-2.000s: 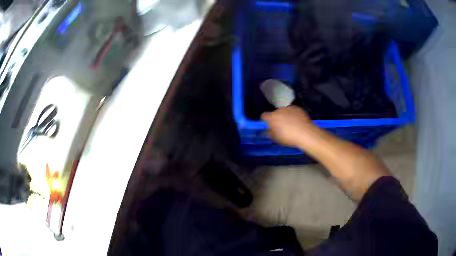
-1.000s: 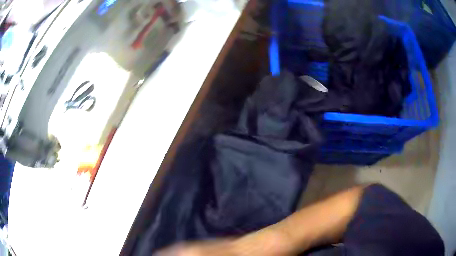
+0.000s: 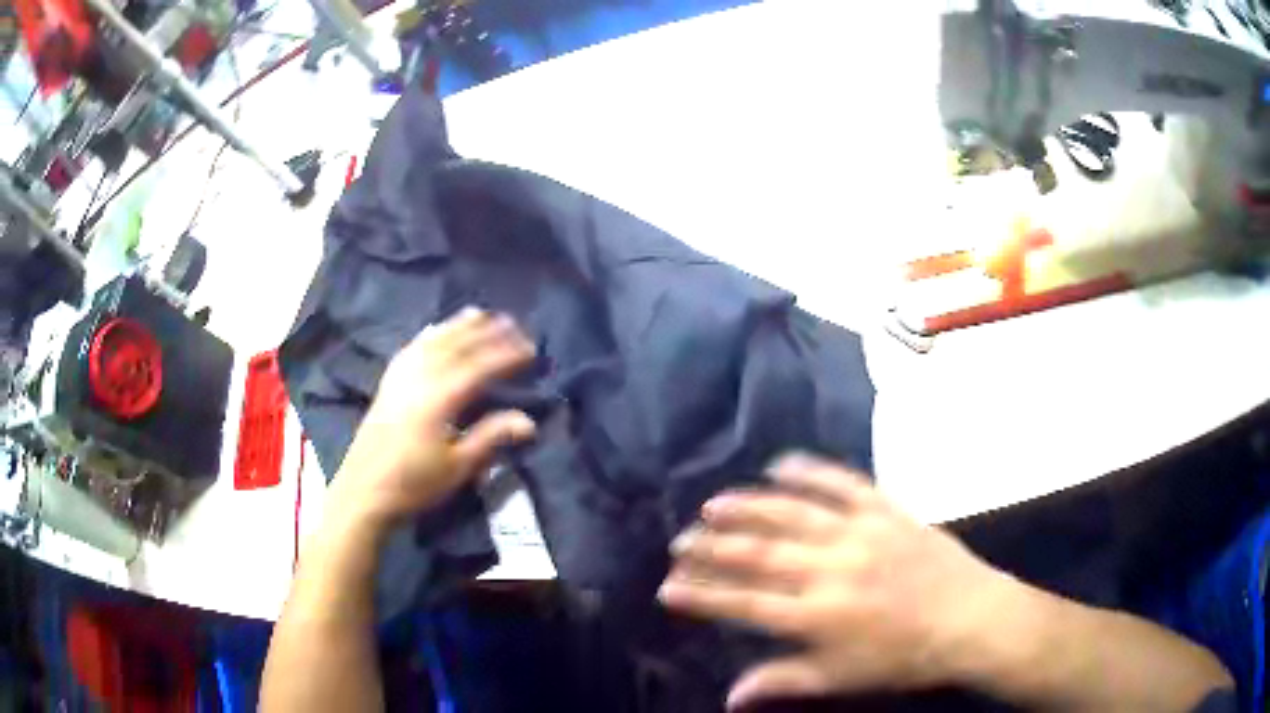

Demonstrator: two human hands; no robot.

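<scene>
A dark navy-black garment (image 3: pixel 669 334) lies spread and creased on the white machine table (image 3: pixel 780 126), its near part hanging over the front edge. My left hand (image 3: pixel 453 418) rests on the cloth left of its middle, fingers apart. My right hand (image 3: pixel 822 585) is over the cloth at its near right part, fingers spread and slightly blurred. Neither hand visibly grips the cloth. The sewing machine (image 3: pixel 1142 84) stands at the upper right, with its needle area lit yellow and away from the garment.
Orange-red tape (image 3: pixel 1024 295) lies on the bed near the needle. Black-handled scissors (image 3: pixel 1091 142) lie behind it. A black box with a red round part (image 3: pixel 126 366) and a red slotted piece (image 3: pixel 261 422) are at the left. Metal poles cross the upper left.
The view has swung from the blue crate at the right to the table. The dark garment, earlier in front of the crate, is now on the table. Both hands now show on it.
</scene>
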